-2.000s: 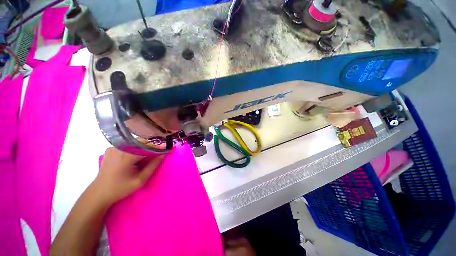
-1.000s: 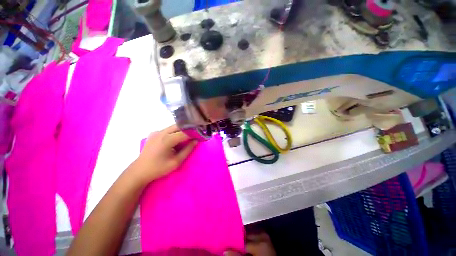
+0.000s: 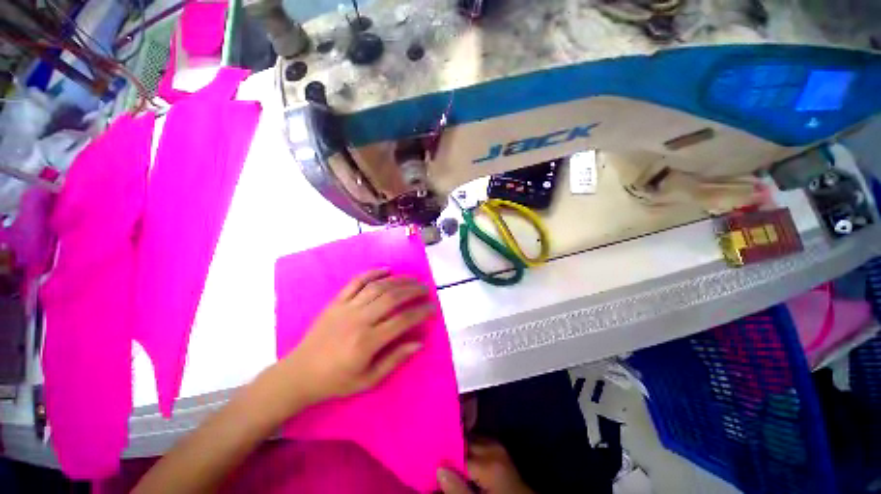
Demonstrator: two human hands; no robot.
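A bright pink fabric panel lies on the machine table, its far right corner under the presser foot of the white and blue sewing machine. My left hand lies flat on the middle of the panel, fingers slightly spread, palm down. My right hand is at the bottom edge of the picture, partly cut off, with the panel's lower right edge at its fingertips. The lower part of the panel hangs over the table's front edge.
More pink panels lie left of the machine. Scissors with green and yellow handles, a black device, a beige cloth scrap and a dark red packet lie to the right. A blue basket stands below right.
My left hand has moved from beside the presser foot back towards me onto the panel's middle. The panel's far left edge now shows uncovered. The camera view has shifted too.
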